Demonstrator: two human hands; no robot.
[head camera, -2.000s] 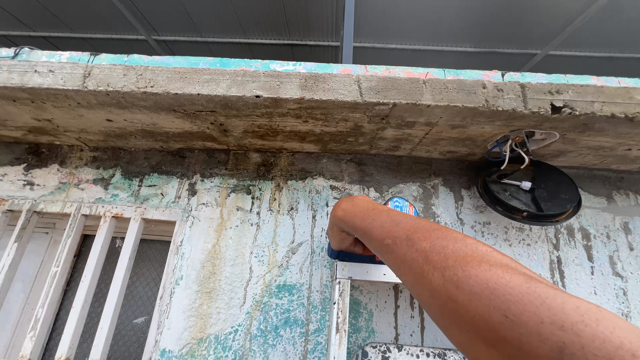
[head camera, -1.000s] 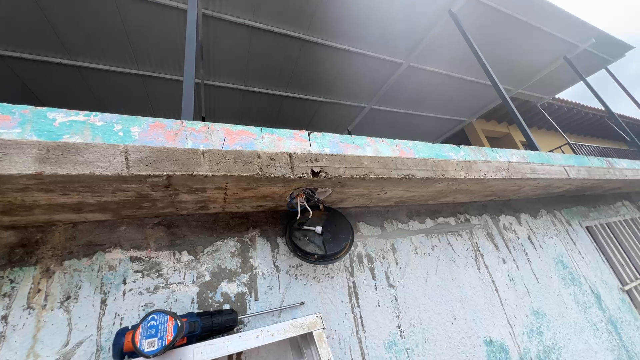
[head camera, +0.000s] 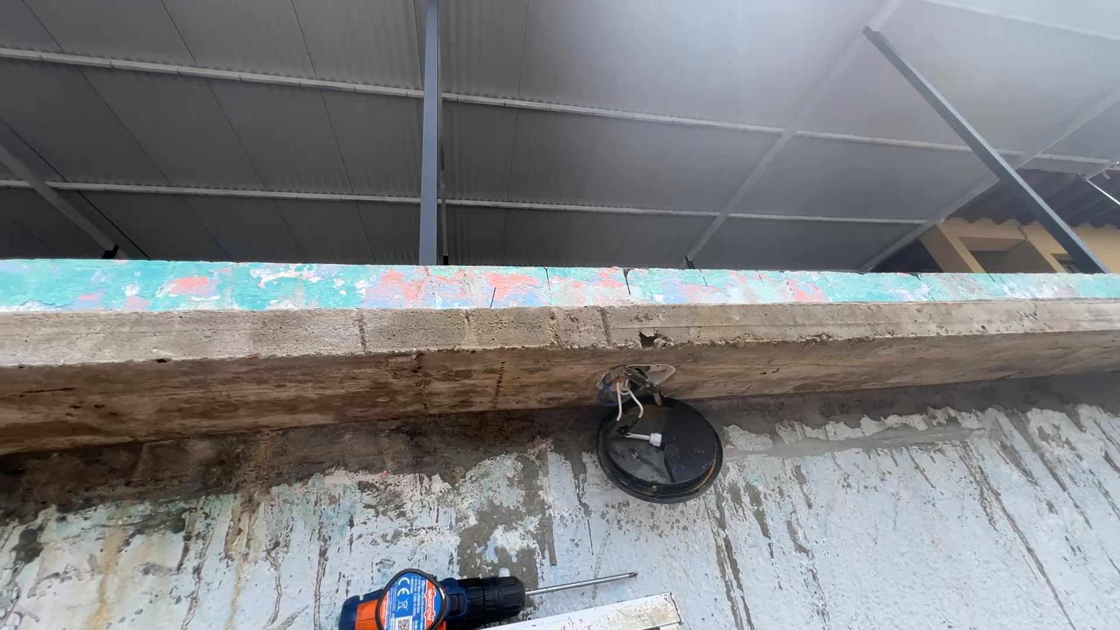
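Neither of my hands shows in the head view. A round black lamp housing (head camera: 661, 451) hangs by its wires under the concrete slab, in front of the wall. White wires (head camera: 627, 399) run from an opening in the slab's underside to the housing, and a small white connector (head camera: 654, 439) lies against its face. At the bottom, a blue and orange cordless drill (head camera: 429, 602) with a long screwdriver bit (head camera: 582, 584) lies on its side at the top of a white ladder (head camera: 612, 616). The bit points right.
The concrete slab edge (head camera: 490, 328) crosses the whole view, with peeling turquoise paint above it. Below is a stained, flaking wall (head camera: 840, 516). Overhead are a metal sheet roof (head camera: 612, 157), a dark upright post (head camera: 430, 131) and a slanting post (head camera: 989, 153).
Two seconds ago a hand was at the ladder top; it is now out of view. The drill has come into sight there. The view has swung considerably upward and to the right.
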